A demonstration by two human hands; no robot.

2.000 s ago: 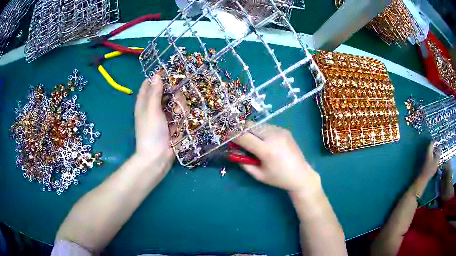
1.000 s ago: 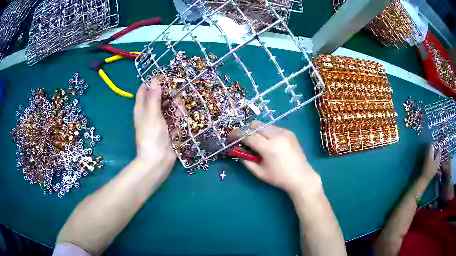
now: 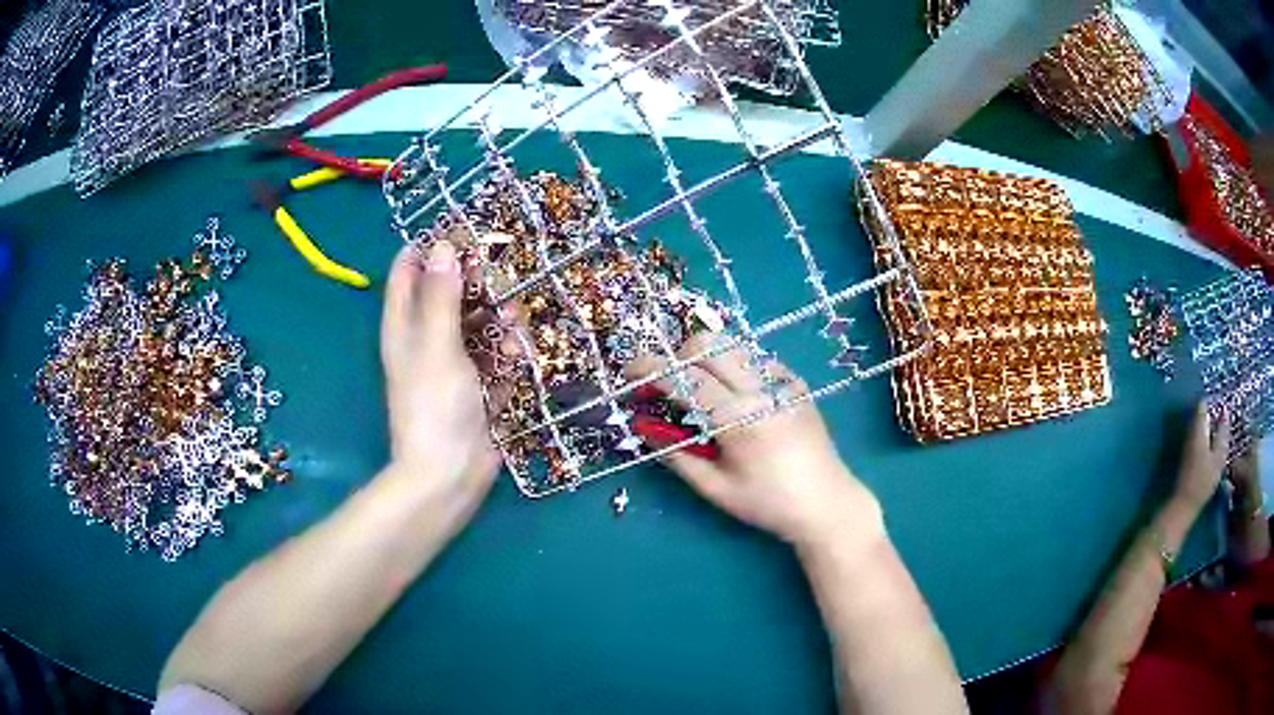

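My left hand (image 3: 436,356) grips the left side of a silver sprue frame (image 3: 734,171), which is tilted above the near heap of cut parts (image 3: 559,259). My right hand (image 3: 748,433) is closed on red-handled nippers (image 3: 671,430). Their dark jaws are at the frame's lower part, partly hidden behind its bars. The right fingers are partly behind the frame. A few small parts still hang on the frame's bars. One small silver part (image 3: 620,499) lies alone on the green table below the frame.
Left heap of parts (image 3: 154,398). Spare red-handled pliers (image 3: 366,98) and yellow-handled pliers (image 3: 315,249) behind my left hand. Gold frame stack (image 3: 992,300) at right, silver frames (image 3: 203,84) upper left, empty frames (image 3: 671,35) at top. Red tray (image 3: 1204,182) and another person's hand (image 3: 1202,458) at right.
The silver frame has turned slightly clockwise, and its right corner has come down over the gold stack's left edge. The nippers have stayed near the frame's lower part.
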